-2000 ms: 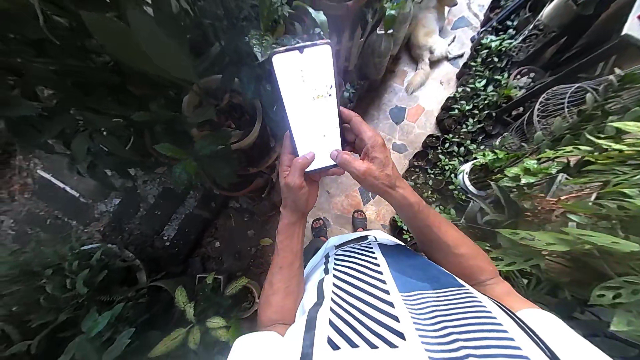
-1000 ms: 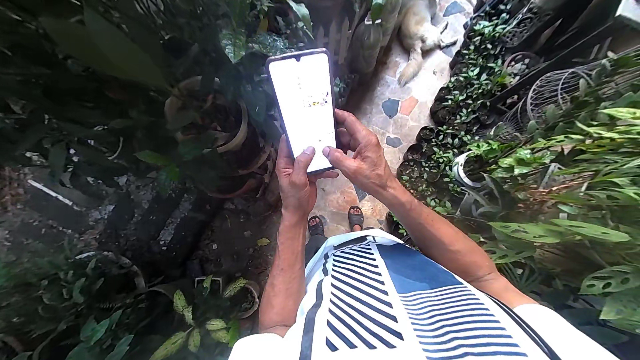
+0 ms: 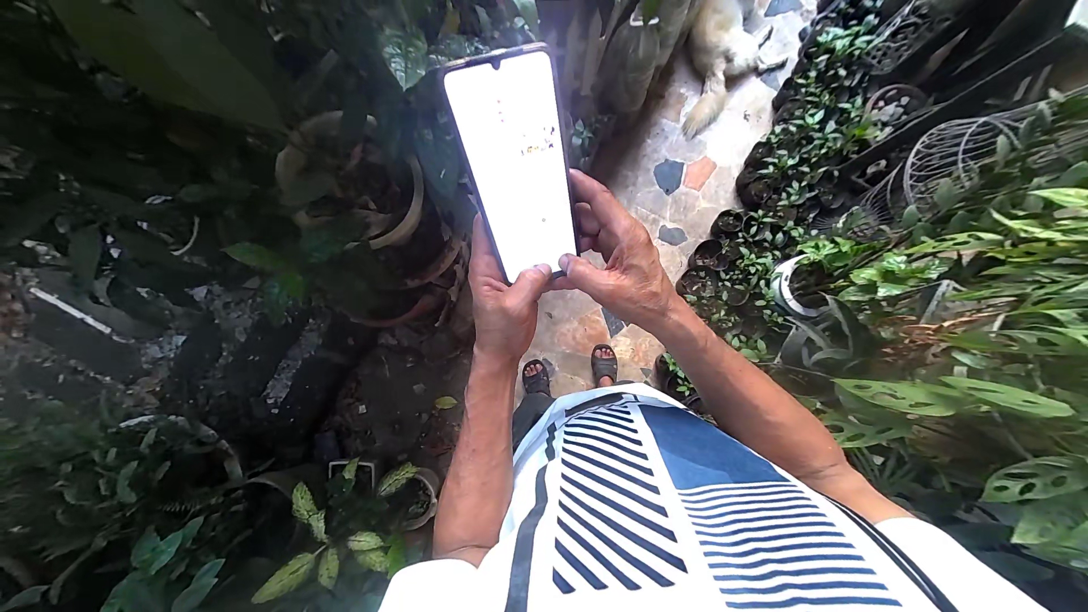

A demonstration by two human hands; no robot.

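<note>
A smartphone [image 3: 514, 161] with a bright, washed-out screen is held upright between both hands, ahead of my striped shirt. My left hand [image 3: 504, 297] grips its lower left edge, the thumb at the bottom of the screen. Around the lower right edge curl the fingers of my right hand [image 3: 625, 259], with that thumb near the bottom corner. The two thumb tips are close together. Small marks show on the screen but are too faint to make out. The fingers behind the phone are partly hidden.
A stone-paved path [image 3: 642, 327] runs ahead under my sandalled feet. A light-furred animal [image 3: 718, 51] lies on it at the top. Small potted plants [image 3: 722, 255] line its right side, near a wire frame [image 3: 952, 157]. Large pots [image 3: 408, 204] and dense foliage stand at the left.
</note>
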